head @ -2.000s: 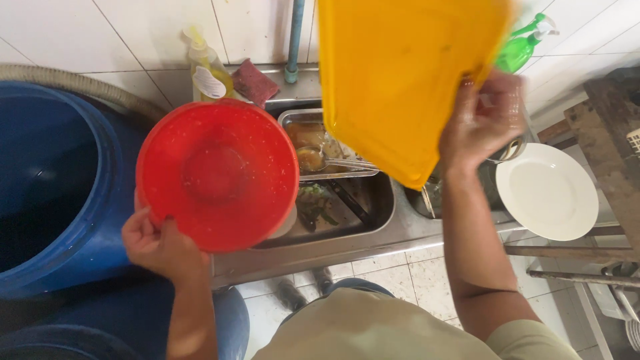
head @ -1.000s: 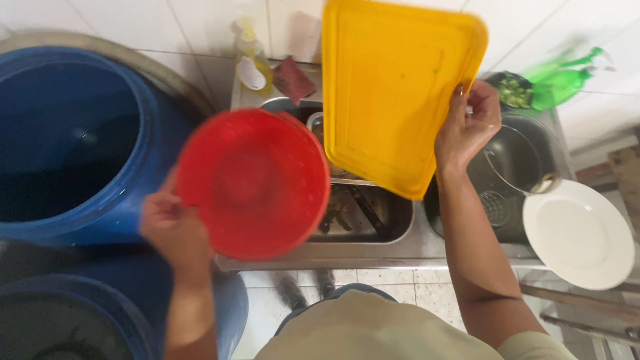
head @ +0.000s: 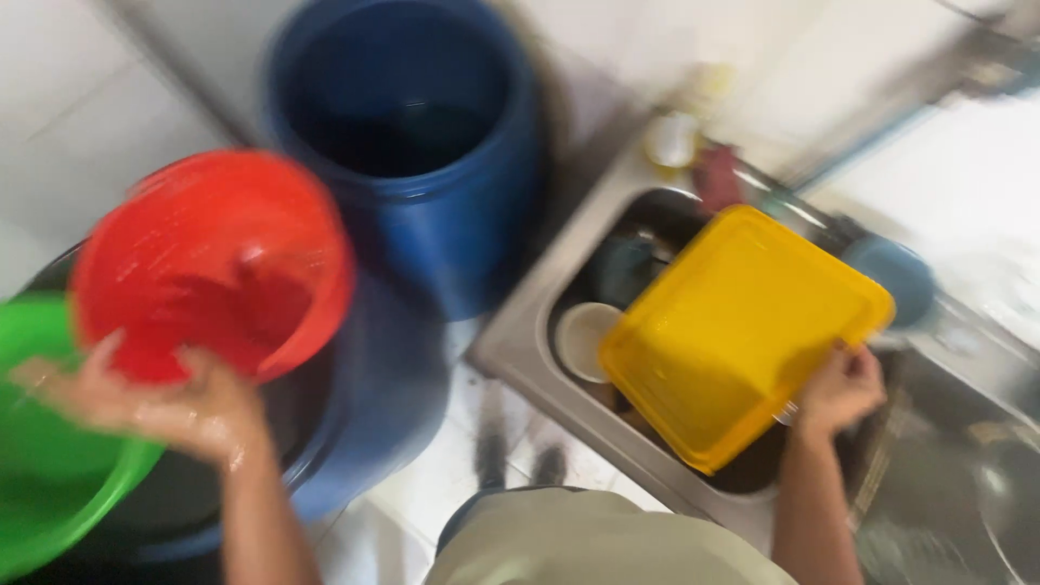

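A red plastic bowl [head: 211, 268] is tilted at the left, above a dark barrel and beside a green basin. My left hand [head: 162, 398] is at its lower edge with fingers spread; blur hides whether they still hold the bowl. My right hand [head: 841, 390] grips the lower right edge of a yellow plastic lid or tray [head: 747, 325], which is over the left bowl of a steel sink [head: 536, 325]. Under and beside the yellow piece, a cream-coloured cup or bowl [head: 587, 341] and other dishes show in the sink.
A blue barrel [head: 406, 191] with dark contents stands left of the sink. The green basin [head: 65, 455] rests at the far left. A soap bottle [head: 674, 142] and a dark red cloth [head: 717, 177] lie at the sink's back edge, with a blue bowl [head: 892, 280] further right.
The view has swung left. The red bowl has moved from beside the sink to near the green basin, and my left fingers have spread. The yellow piece has tilted and stays in my right hand.
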